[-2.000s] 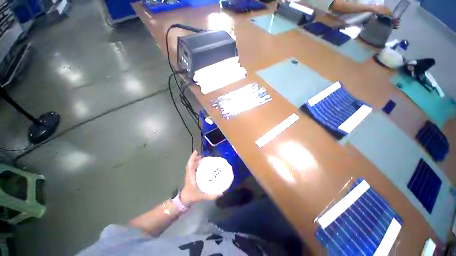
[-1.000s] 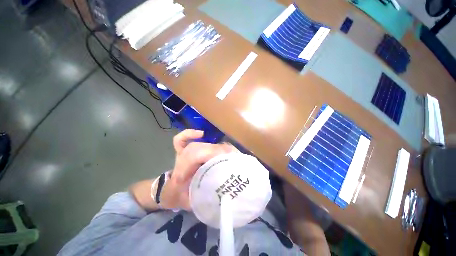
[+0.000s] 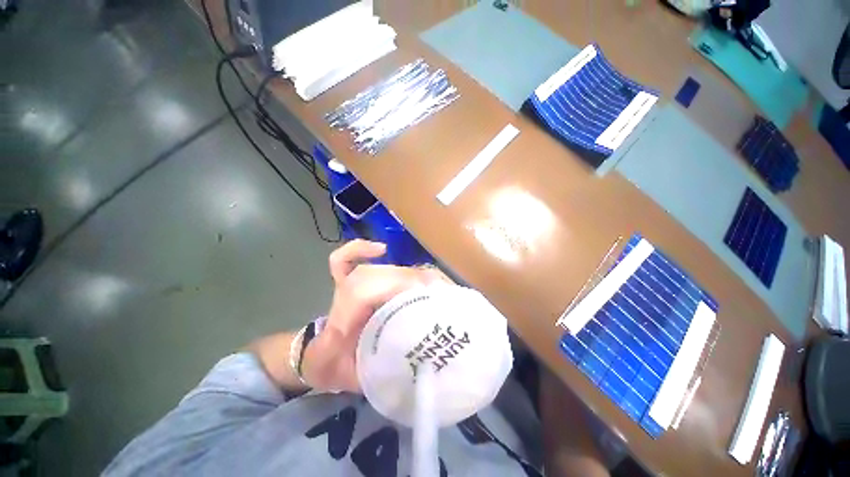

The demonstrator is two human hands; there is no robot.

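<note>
My left hand (image 3: 345,321) is wrapped around a lidded cup (image 3: 447,349) close in front of my chest. The round white top has dark print, and a wide white straw (image 3: 426,424) points up towards the camera. A bare right forearm (image 3: 570,429) shows partly at the table edge, but my right hand is hidden. A blue solar cell string (image 3: 636,340) lies on the brown table, with white strips along two edges and thin wires sticking out.
A curved finished string stack (image 3: 596,101) lies on a grey mat (image 3: 671,166). A white strip pile (image 3: 335,51), bus ribbons (image 3: 393,107) and a dark box (image 3: 280,17) stand at left. A smartphone (image 3: 357,199) lies below the table edge. White strips (image 3: 757,399) lie right, near a grey round body (image 3: 829,377).
The cup has come up from beside the table edge to close in front of my chest, its straw now showing. The view has shifted towards the table's nearer part.
</note>
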